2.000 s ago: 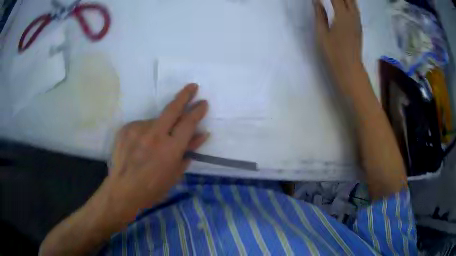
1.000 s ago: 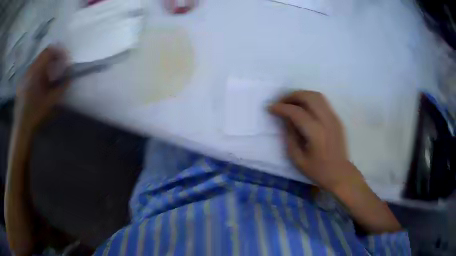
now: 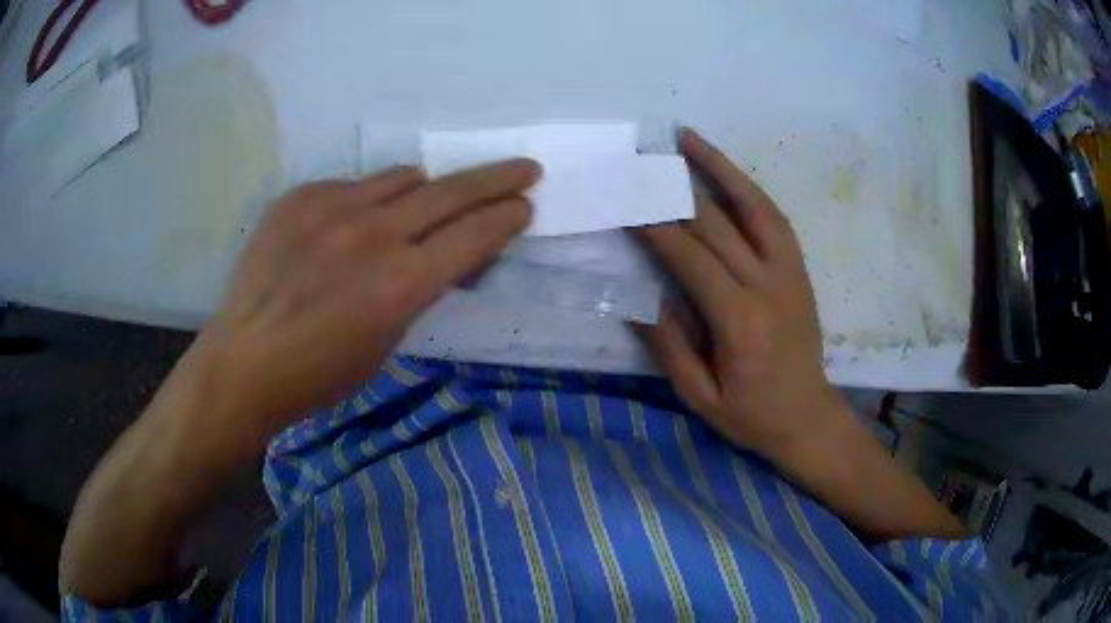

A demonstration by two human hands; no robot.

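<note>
A white cut piece (image 3: 585, 183) with a stepped corner at its right end lies in front of me. A thin, slightly see-through whitish sheet (image 3: 573, 274) shows under and below it. My left hand (image 3: 353, 250) lies flat with its fingertips on the left part of the cut piece. My right hand (image 3: 737, 286) is at the right end, fingers apart, one fingertip near the stepped corner and the others along the lower edge; whether they pinch anything is hidden. The folding template is not clearly visible.
Red scissor handles (image 3: 216, 10) are cut off at the upper left, above overlapping white pieces (image 3: 91, 128). A dark iron rest (image 3: 1023, 243) stands at the right edge, beside a yellow bundle (image 3: 1088, 170) and plastic-wrapped items (image 3: 1054, 61). A yellowish stain marks the cloth at left.
My left hand has come back from the stack at far left onto a cut piece at the centre. My right hand has opened beside its right end. The camera view has shifted too.
</note>
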